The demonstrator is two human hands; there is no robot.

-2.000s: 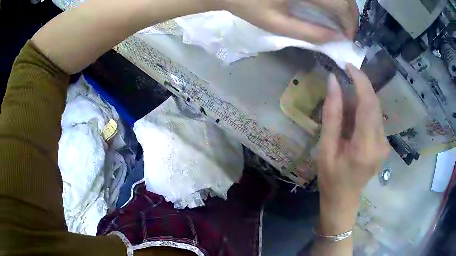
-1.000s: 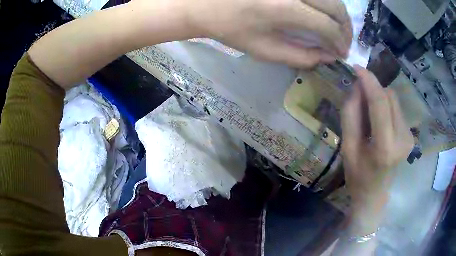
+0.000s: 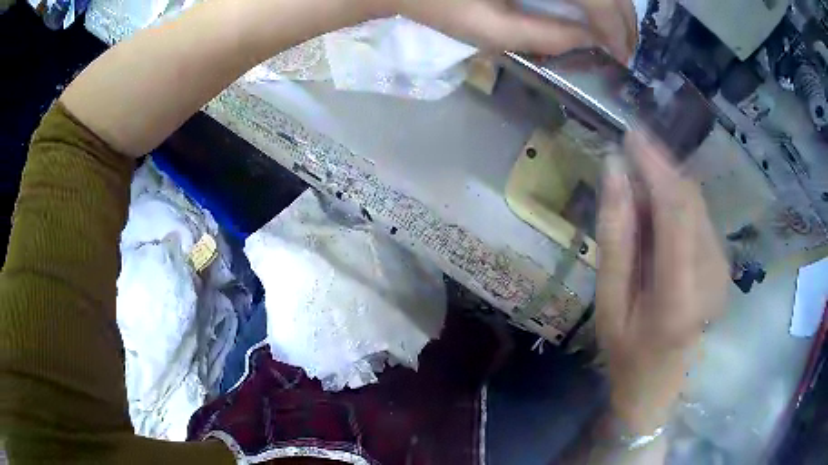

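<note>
A white fabric piece (image 3: 399,59) lies on the machine bed below my left forearm. My left hand (image 3: 567,27) is at the top, beside the shiny curved metal cover plate (image 3: 572,86), fingers bent; its grip is hidden. My right hand (image 3: 663,263) is blurred, its fingertips at the lower edge of the plate. Something dark shows between its fingers, too blurred to name. The cream guard (image 3: 536,182) sits left of the right fingers. The needle area is hidden.
A white stack (image 3: 345,291) hangs from the table edge (image 3: 409,218) over the plaid apron (image 3: 318,409). A white heap (image 3: 172,309) with a tan tag (image 3: 204,252) lies at left by a blue rim (image 3: 200,195). Machine parts (image 3: 772,136) stand at right.
The cover plate now shows raised between my hands. My left hand has moved up, and a white piece lies in view under its forearm. My right hand has shifted slightly left from a second ago.
</note>
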